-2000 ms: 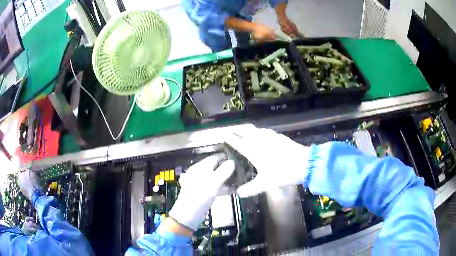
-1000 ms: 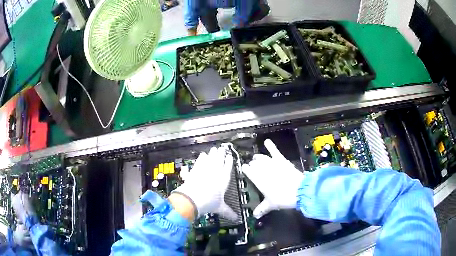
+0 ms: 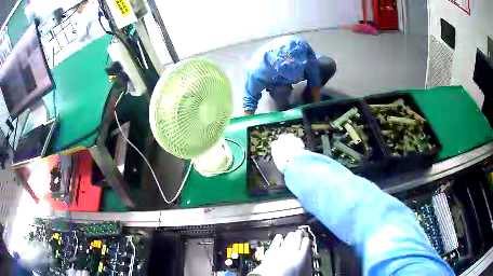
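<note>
My right hand [image 3: 286, 150], in a white glove, is over the left black bin [image 3: 273, 190], which holds small olive clips [image 3: 258, 143]. Its fingers are blurred, so I cannot tell if it grips a clip. My left hand [image 3: 286, 259], also in a white glove, rests on the circuit board in its black carrier at the bottom middle. It covers the board's middle; yellow capacitors [image 3: 238, 249] show left of it and a white bent rod [image 3: 313, 240] right of it.
The middle bin [image 3: 346, 135] and right bin [image 3: 402, 126] hold longer clamp bars. A pale-green fan [image 3: 192, 110] stands left of the bins. A silver rail [image 3: 178, 217] runs before the bench. A person in blue [image 3: 286, 67] crouches behind. Another board with a ribbed block [image 3: 444, 223] lies right.
My right hand has moved from the board up to the left bin. My left hand stays at the board. The view has tilted up, and the person behind is now crouching in sight.
</note>
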